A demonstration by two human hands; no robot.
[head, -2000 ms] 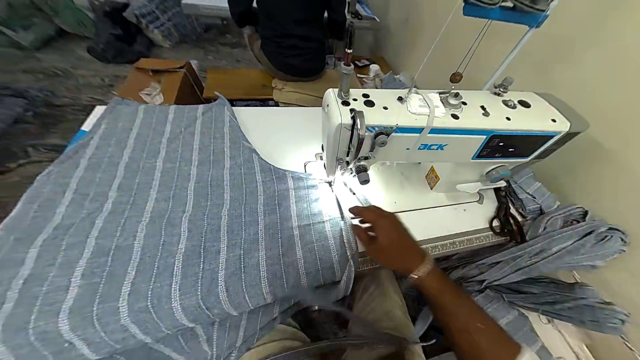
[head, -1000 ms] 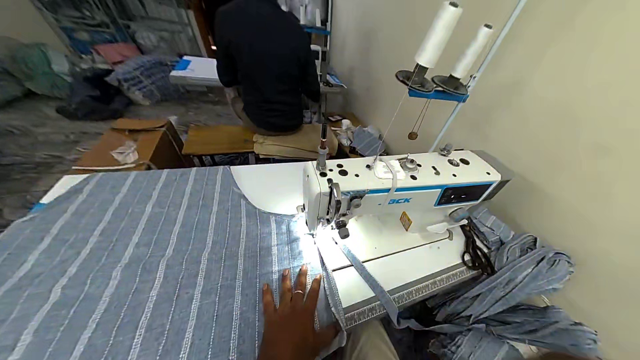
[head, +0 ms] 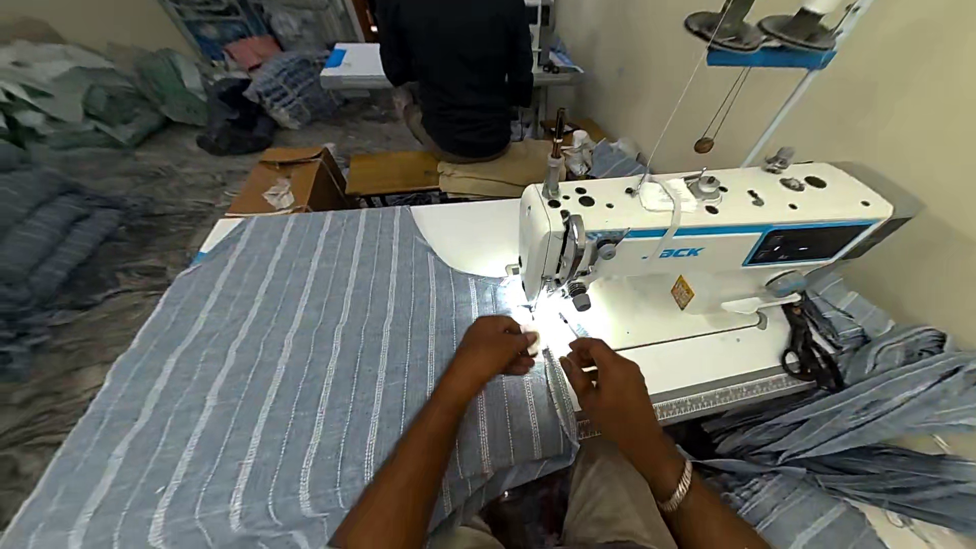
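Striped blue-grey fabric (head: pixel 305 343) covers the left of the sewing table, and its edge runs under the needle area of a white Jack sewing machine (head: pixel 717 221). My left hand (head: pixel 496 347) pinches the bright fabric edge just in front of the presser foot. To its right, my right hand (head: pixel 602 374) has thumb and fingers together at a thin strip, blurred by the lamp's glare. A narrow folded fabric strip (head: pixel 560 393) hangs between the hands along the table's front edge. What lies under the presser foot is washed out by light.
Black-handled scissors (head: pixel 801 354) lie right of the machine, near a heap of striped fabric (head: pixel 869 404). Thread cones on a stand (head: pixel 770 57) rise behind. A cardboard box (head: pixel 290 183) stands beyond the table; a person in dark clothes (head: pixel 457 76) sits farther back, facing away.
My left hand has moved from flat on the fabric up to the presser foot. My right hand has come to the needle area. The long strip seen right of the needle no longer stretches there.
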